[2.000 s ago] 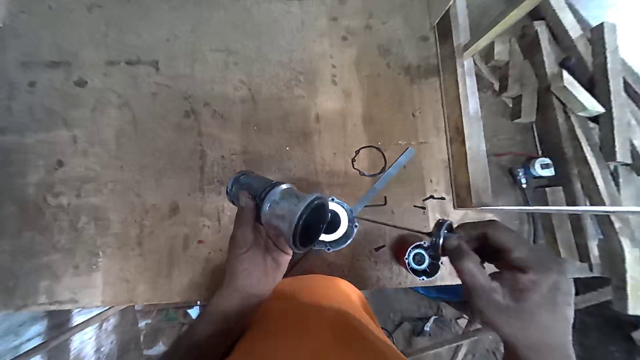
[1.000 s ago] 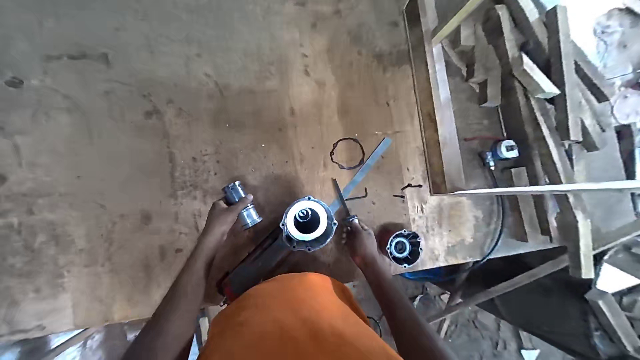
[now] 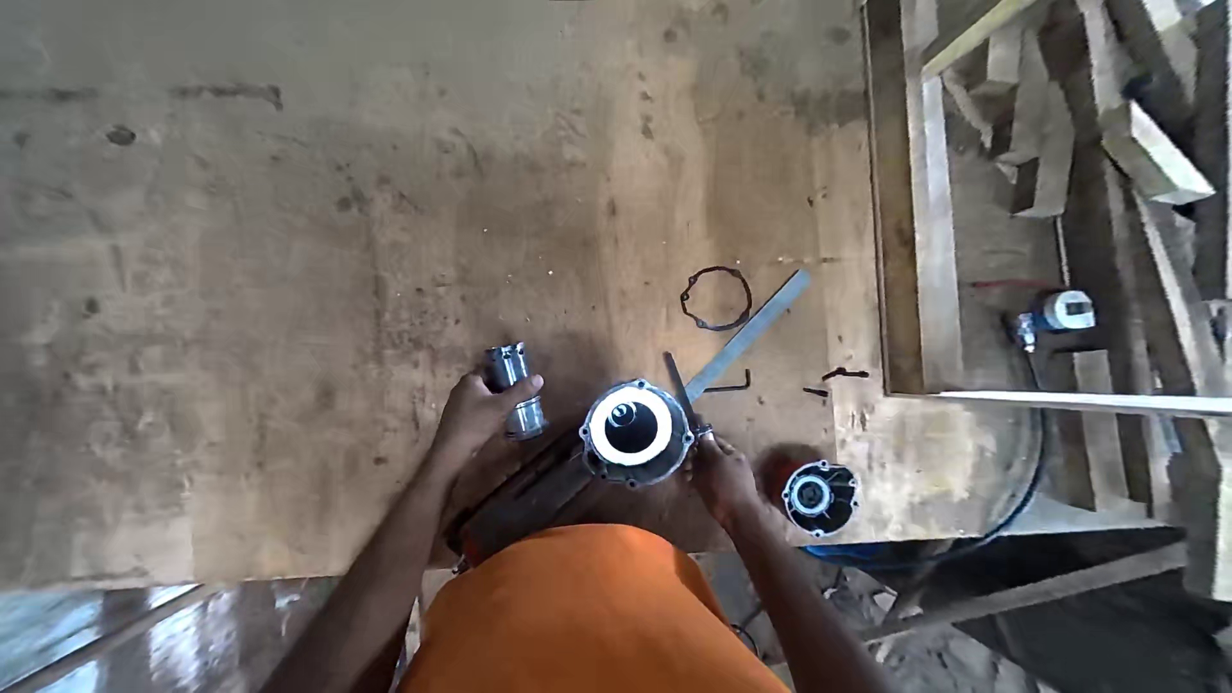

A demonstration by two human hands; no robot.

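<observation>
My left hand (image 3: 476, 412) grips a metal cylinder (image 3: 526, 416) with a slotted upper end, standing over the wooden table. To its right is the open round end of a tool housing (image 3: 638, 472), with a white ring (image 3: 599, 428) inside; the dark body runs down left toward the orange clothing. My right hand (image 3: 724, 476), right of the housing, holds a thin dark metal piece (image 3: 677, 383) and a small metal part at its lower end; its exact kind is unclear. A round metal cover (image 3: 821, 499) with a bearing lies right of that hand.
A gasket ring (image 3: 718, 270), a steel ruler (image 3: 752, 332), a hex key (image 3: 746, 381) and several screws (image 3: 845, 373) lie beyond the housing. At right are a wooden frame (image 3: 936, 231), timber offcuts (image 3: 1145, 154) and an air fitting (image 3: 1066, 310) with a hose.
My right hand has moved left from the round cover to beside the housing. My left hand, with the metal cylinder, has moved away from the housing, which now shows more fully.
</observation>
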